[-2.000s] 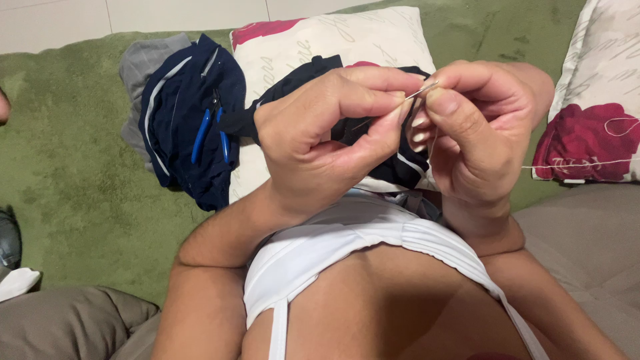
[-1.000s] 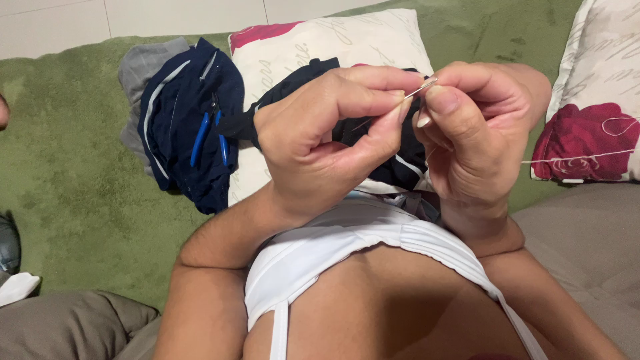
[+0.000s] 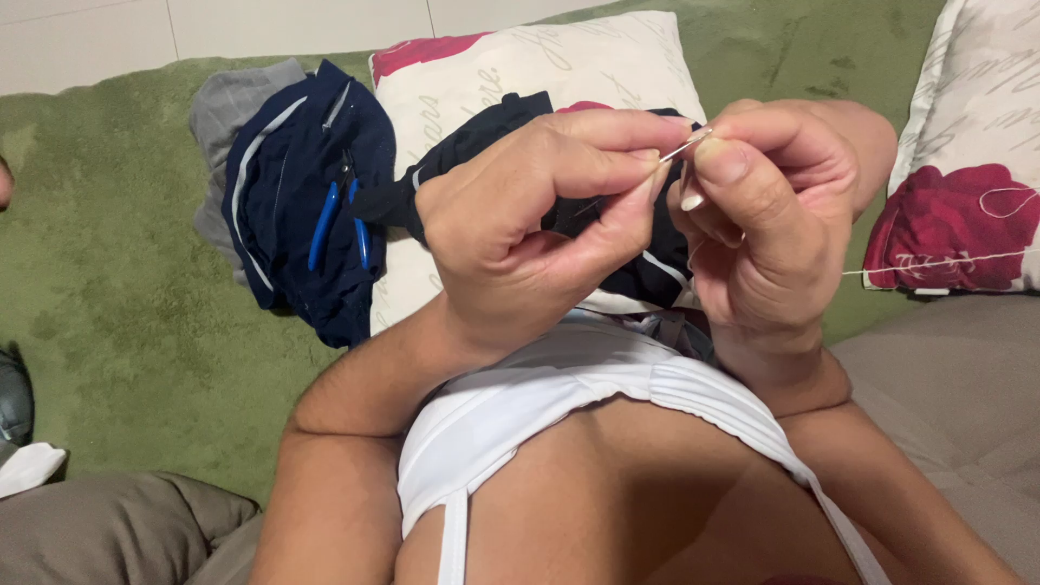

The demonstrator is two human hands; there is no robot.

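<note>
My left hand (image 3: 544, 195) pinches a thin metal sewing needle (image 3: 682, 147) between thumb and fingers. Close beside it, the thumb and index finger of my right hand (image 3: 764, 203) are closed at the needle's end, pinching what seems to be white thread. A length of white thread (image 3: 934, 263) stretches from behind my right hand over the cushion on the right. Below my hands, dark fabric with a white stripe (image 3: 650, 268) lies over my lap and a cushion, partly hidden by my fingers. Whether the thread passes through the needle's eye is too small to tell.
Blue-handled nippers (image 3: 324, 226) lie on a folded navy garment (image 3: 268, 171), with grey cloth (image 3: 213, 122) under it. A printed cushion (image 3: 520, 65) is in front of me, another (image 3: 975, 106) at the right. A green cover (image 3: 122, 325) lies beneath them. Part of a person's skin shows at the left edge.
</note>
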